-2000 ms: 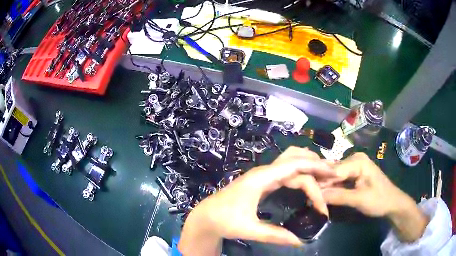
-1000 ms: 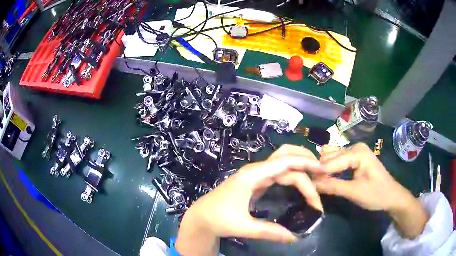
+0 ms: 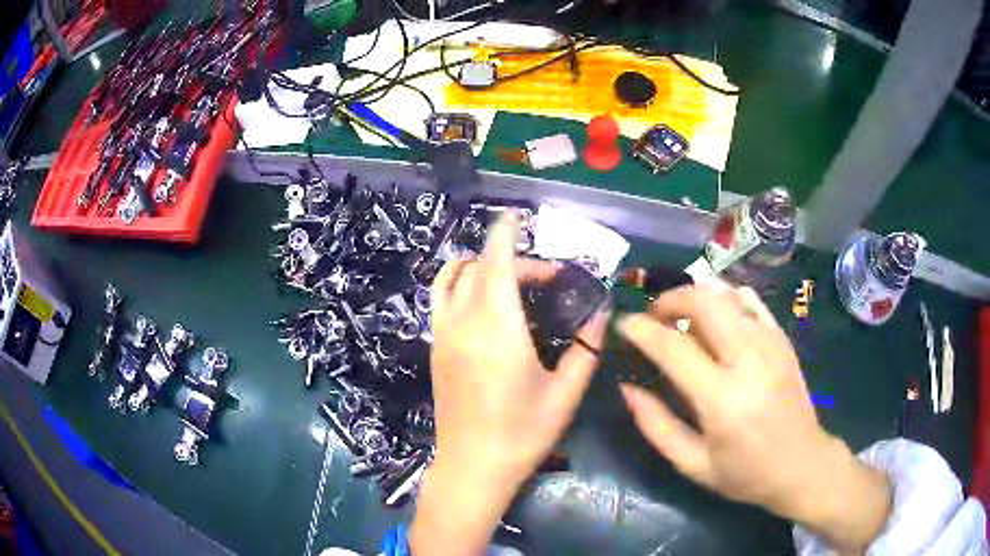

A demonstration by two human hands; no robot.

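Observation:
My left hand (image 3: pixel 489 364) holds a dark rounded-square watch part (image 3: pixel 565 302) between thumb and fingers, just right of the clamp heap. Its glossy black face shows; whether it is a whole watch or only part of one I cannot tell. My right hand (image 3: pixel 722 386) is to its right, fingers apart and slightly blurred, with its fingertips near the part and no object visible in it. A small part with an orange ribbon (image 3: pixel 638 278) lies behind, partly hidden by my right hand.
A large heap of spring clamps (image 3: pixel 364 315) lies left of my hands; several more clamps (image 3: pixel 199 404) stand further left. A red tray (image 3: pixel 119 206) holds clamps. Two glass bottles (image 3: pixel 757 234) (image 3: pixel 875 285) stand at right. A rail (image 3: pixel 521 187) carries cables, a yellow mat and watch parts behind.
My left hand has turned upright and moved left and up with the dark part. My right hand has separated from it and its fingers have spread. The view has shifted slightly.

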